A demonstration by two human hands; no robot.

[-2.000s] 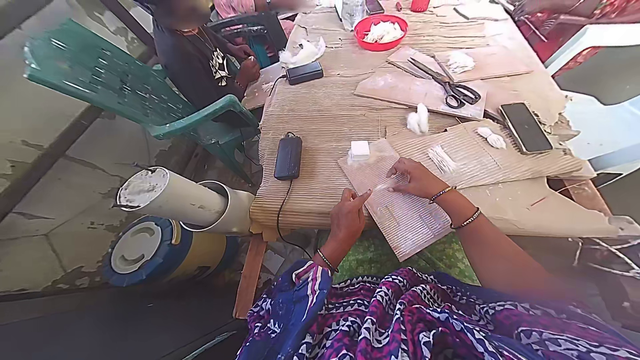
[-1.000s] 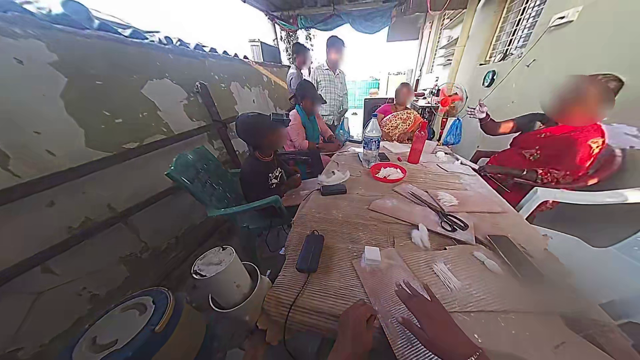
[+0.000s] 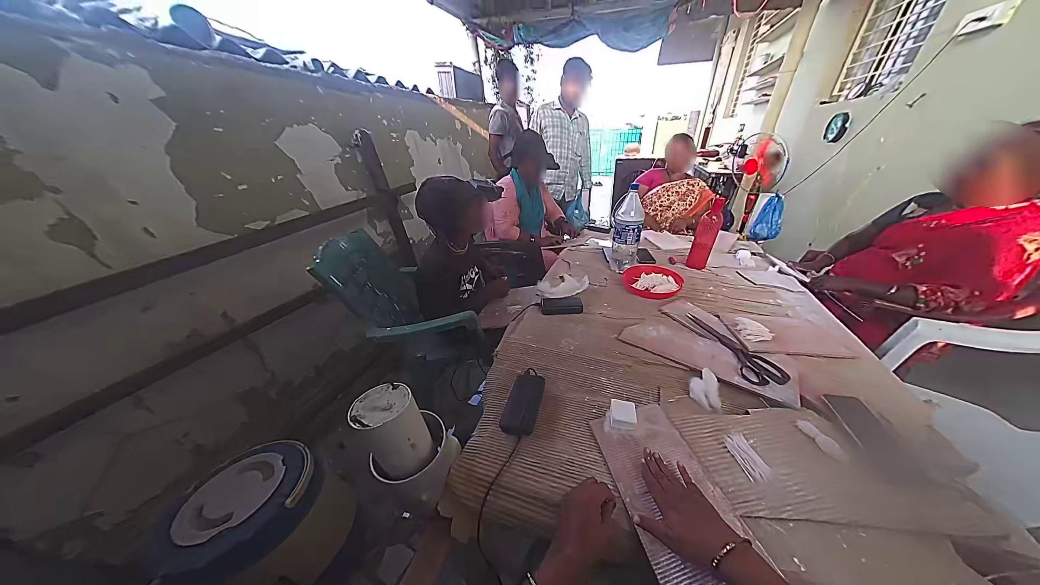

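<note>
My right hand (image 3: pixel 686 508) lies palm down with fingers spread on a narrow piece of cardboard (image 3: pixel 630 459). Just left of it, at the near table edge, is my left hand (image 3: pixel 585 520), its fingers curled; whether it holds anything is hidden. A small white block (image 3: pixel 622 413) sits at the far end of the narrow cardboard. To the right, thin white sticks, perhaps cotton wicks (image 3: pixel 747 457), lie in a bunch on corrugated cardboard, with white cotton-like pieces (image 3: pixel 822 439) beyond. Another white tuft (image 3: pixel 704 390) lies farther up, near black-handled scissors (image 3: pixel 743 353).
A black power adapter (image 3: pixel 523 402) with a cord lies left of the cardboard. Farther back stand a red bowl (image 3: pixel 653 281) of white pieces, a plastic water bottle (image 3: pixel 627 227) and a red bottle (image 3: pixel 705 234). Several people are around the table. Buckets and a lidded drum (image 3: pixel 244 520) stand at left.
The view has tilted up strongly. My hands were together over the narrow cardboard two seconds ago; now they are apart, the right one spread flat on it.
</note>
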